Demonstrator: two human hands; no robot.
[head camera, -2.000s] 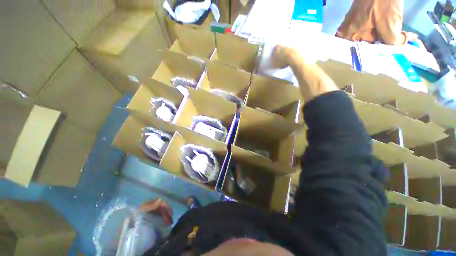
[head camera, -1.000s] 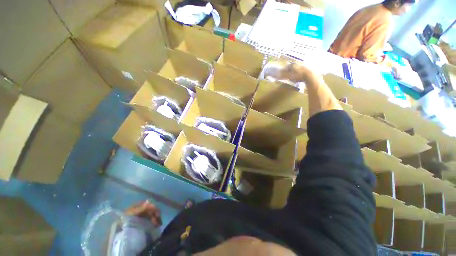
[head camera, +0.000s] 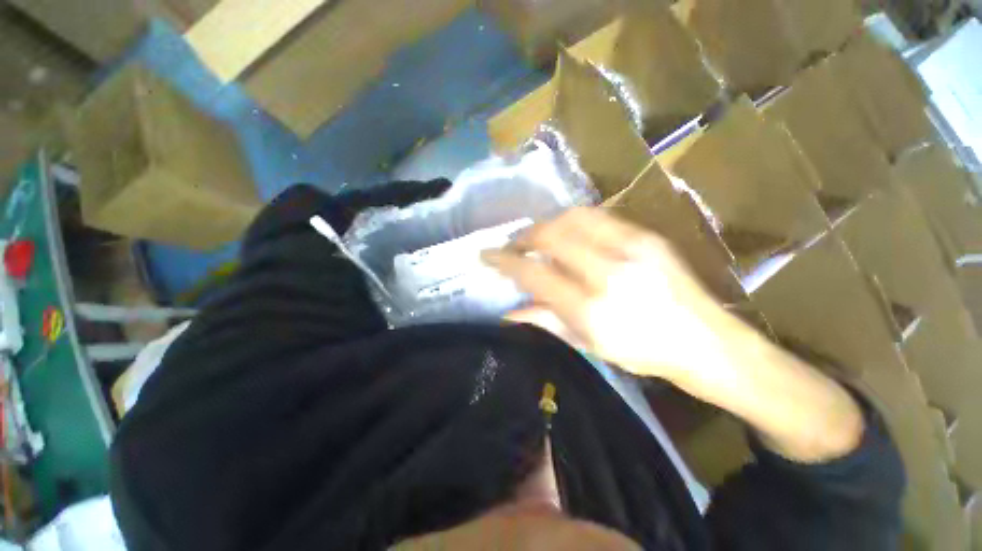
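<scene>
A clear, crinkled bubble bag (head camera: 474, 210) lies against the front of my body, with a white bar-shaped device (head camera: 458, 260) in it. My right hand (head camera: 603, 291) reaches in from the right, its fingers bent over the right end of the device. My left sleeve lies behind the bag. My left hand cannot be made out; a small patch of skin below the right fingers may be part of either hand. Open brown-lined retail boxes (head camera: 743, 172) stand right of the bag, their flaps raised and most insides hidden.
Large brown cartons stand on the blue floor (head camera: 372, 129) at the upper left, one of them open (head camera: 162, 161). A green-topped bench (head camera: 70, 366) with red and white items is at the left edge. White sheets or boxes (head camera: 958, 86) lie at the upper right.
The view has swung down and left. My right hand has left the far box row and is now at the bubble bag before my body. The bag has come up from the lower left.
</scene>
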